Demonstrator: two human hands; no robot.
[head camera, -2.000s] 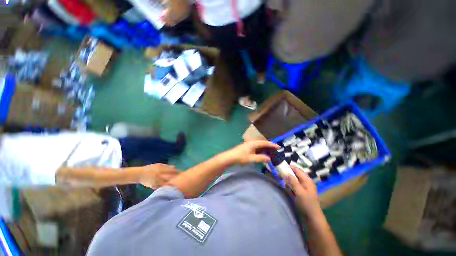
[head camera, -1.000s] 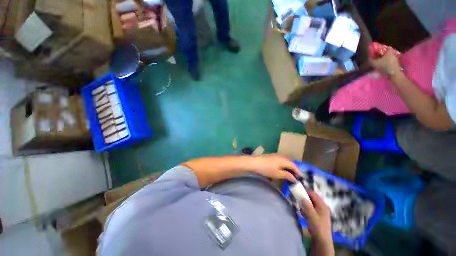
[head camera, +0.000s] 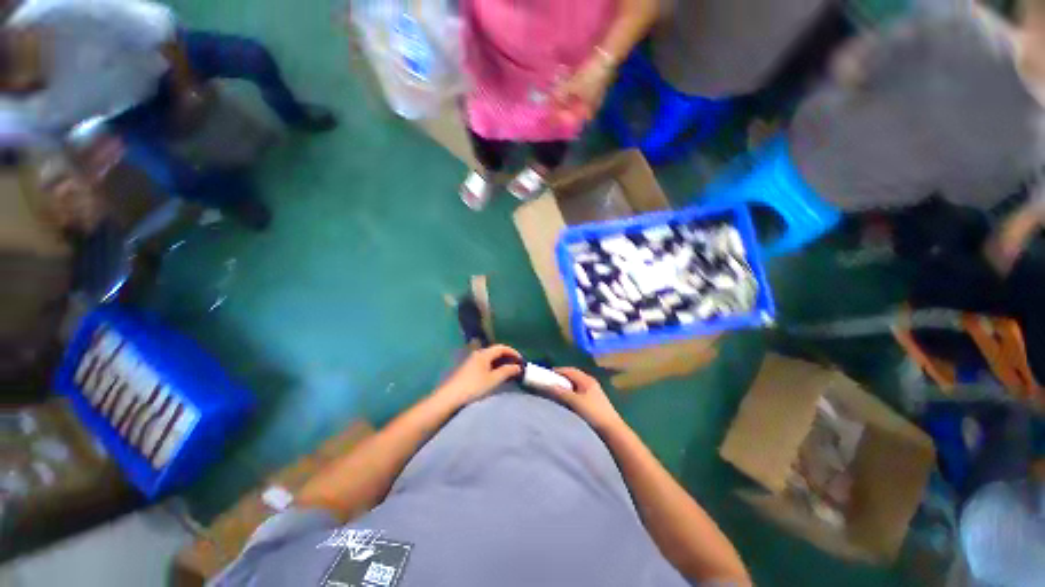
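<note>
A white handheld device with a dark end lies between my two hands, close in front of my belly. My left hand has its fingertips at the dark end. My right hand holds the white end. The fingers are small and blurred. A blue tote full of white-and-black units rests on an open carton ahead and to the right of my hands. A pale flat piece lies on the units.
A second blue tote with rows of white pieces is at left. An open carton with loose pieces is at right. A standing person in pink is ahead. A light blue stool stands beyond the tote. Other people are around.
The view has turned and shifted, so the tote of units now shows farther up and apart from my hands. My hands still hold the white device between them.
</note>
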